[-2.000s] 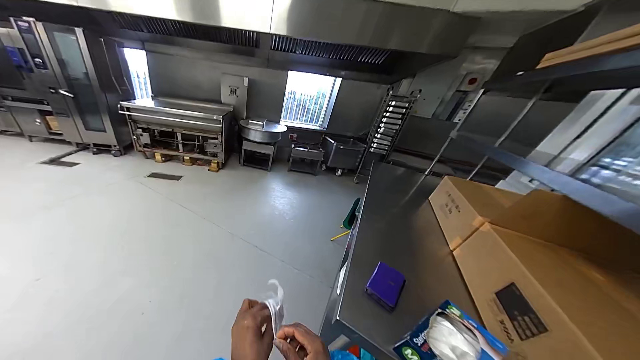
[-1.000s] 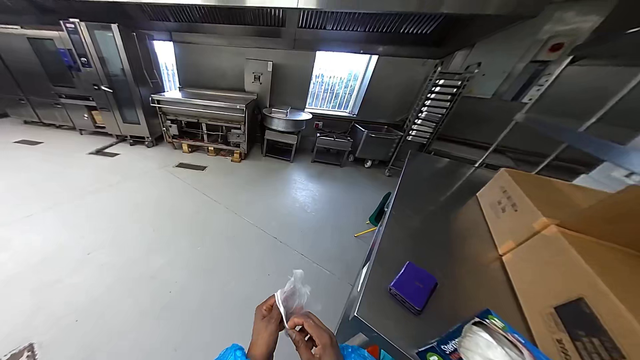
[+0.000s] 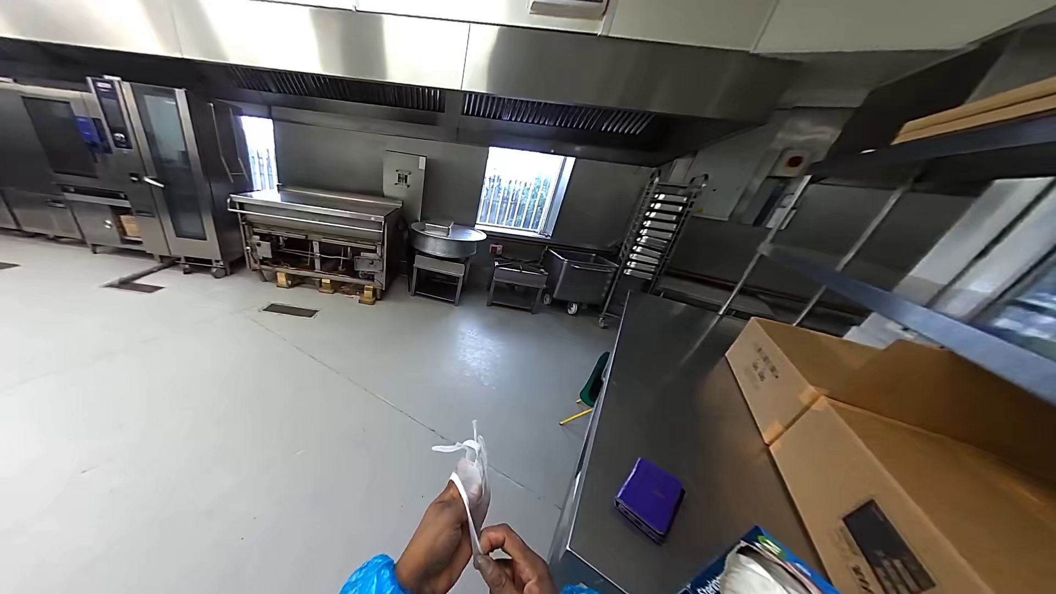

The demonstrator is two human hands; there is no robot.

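Observation:
A thin translucent white disposable glove (image 3: 471, 481) is between my hands at the bottom centre, its limp fingers sticking up. My left hand (image 3: 439, 532) is partly inside the glove, which covers its fingertips. With thumb and forefinger, my right hand (image 3: 513, 563) pinches the glove's open edge. Blue plastic sleeve covers (image 3: 373, 577) show at the wrists. To the right, a purple case (image 3: 650, 498) lies on the stainless steel worktop (image 3: 693, 396). Near it at the bottom edge is an open blue box (image 3: 763, 565) with white glove-like material in it.
Open cardboard boxes (image 3: 874, 495) stand along the worktop's right side, under a metal shelf (image 3: 916, 305). A green chair (image 3: 592, 381) with yellow legs is beside the worktop. Across the grey floor (image 3: 247, 429) stand ovens (image 3: 177, 173), a round pan (image 3: 446, 239), a wheeled bin (image 3: 580, 279) and a tray rack (image 3: 656, 235).
The glove was held up between the fingertips of both hands; now my left fingers are inside it, with my right hand at its edge. The view has shifted a little.

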